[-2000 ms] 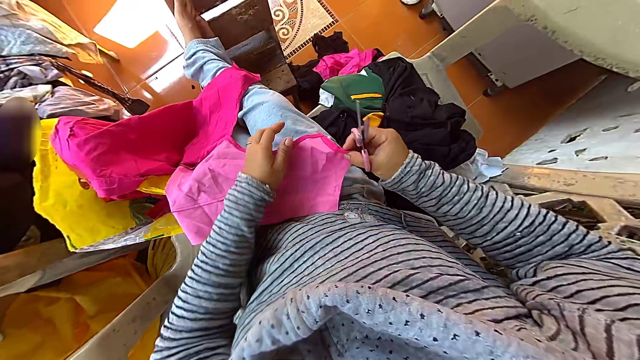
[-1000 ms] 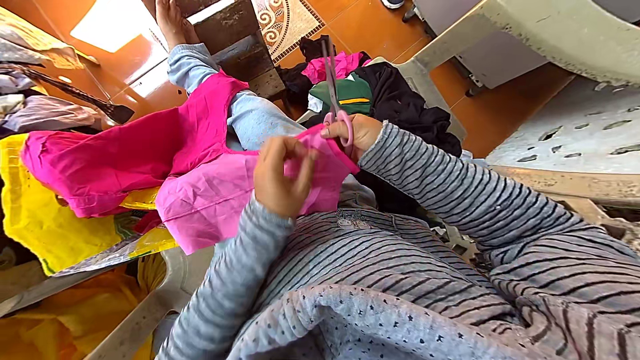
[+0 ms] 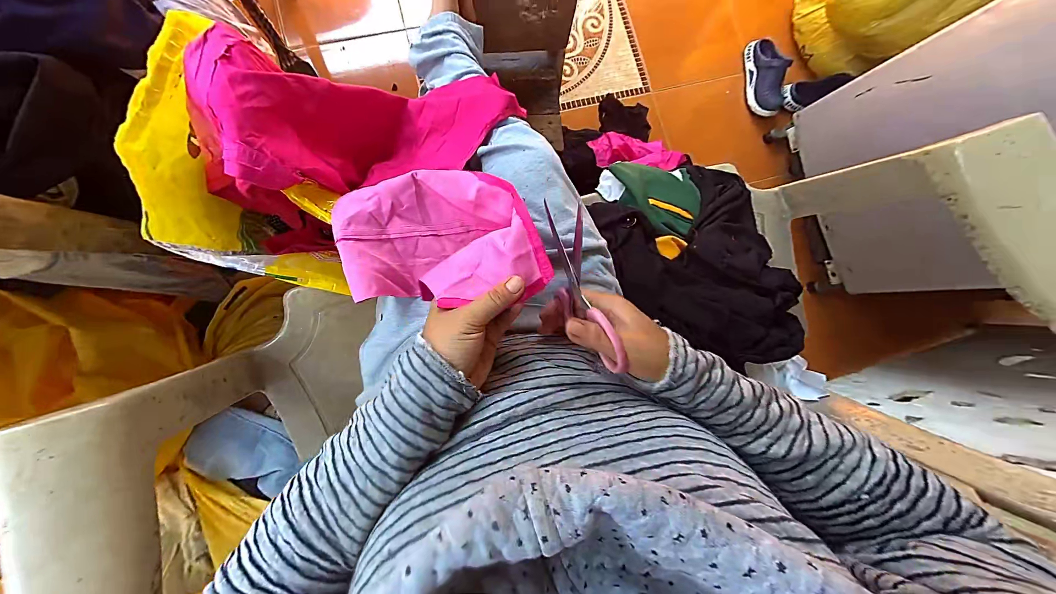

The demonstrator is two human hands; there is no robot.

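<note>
My left hand (image 3: 472, 330) pinches the lower edge of a light pink cloth piece (image 3: 412, 223) with a darker pink border, lying over my lap. In my right hand (image 3: 627, 334) is a pair of scissors (image 3: 576, 272) with pink handles, its blades parted and pointing away from me, just right of the cloth's edge. The blades do not touch the cloth. A bright pink cloth (image 3: 330, 124) drapes over my leg and a yellow plastic bag (image 3: 177, 165) at the left.
Black, green and pink garments (image 3: 701, 272) are heaped on the right beside my leg. Pale plastic chair arms (image 3: 140, 404) flank me. A wooden piece (image 3: 528, 49) stands beyond my knee. A shoe (image 3: 766, 78) rests on the orange tiled floor at the upper right.
The scissors' blades have parted, and my right hand has come away from the pink cloth's edge. My left hand now grips the cloth's lower edge. The view has shifted.
</note>
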